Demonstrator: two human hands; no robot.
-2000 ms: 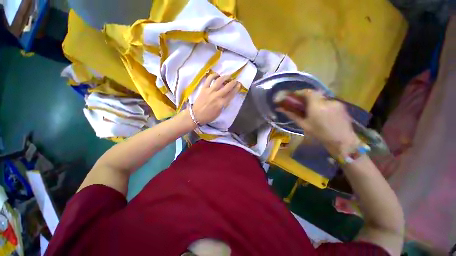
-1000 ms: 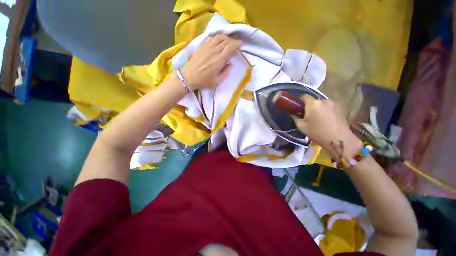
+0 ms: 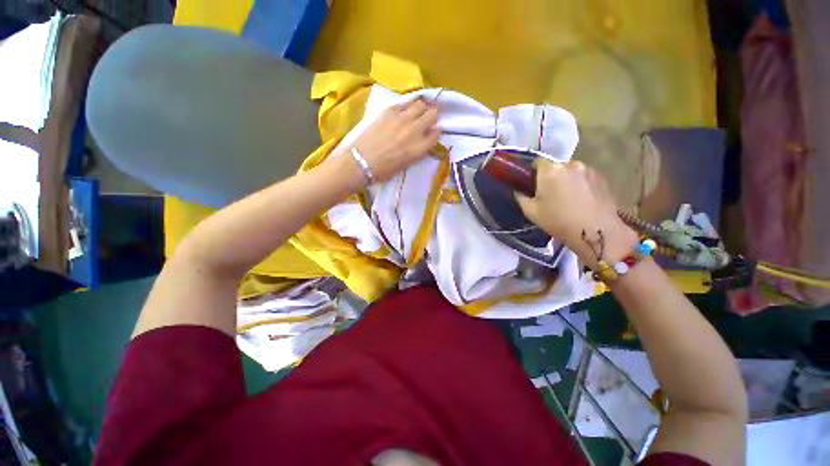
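The yellow garment lies wrong side up at the table's near edge, with its pale lining crossed by yellow seam strips. The steam iron, with a dark, silver-edged plate and a red-brown handle, rests on the right part of the pale cloth. My right hand is closed around its handle. My left hand lies on the upper left of the pale cloth, fingers bent at its upper edge; whether it pinches the cloth cannot be told.
The grey sleeve board extends left, beside a blue bar. The yellow table cover lies behind. A dark pad and the steam hose are right. A bunched pile hangs below left.
The sleeve board shows more fully at left. My left hand first moved up the cloth, then slightly down. The iron has moved from beside the pale cloth onto it, still in my right hand.
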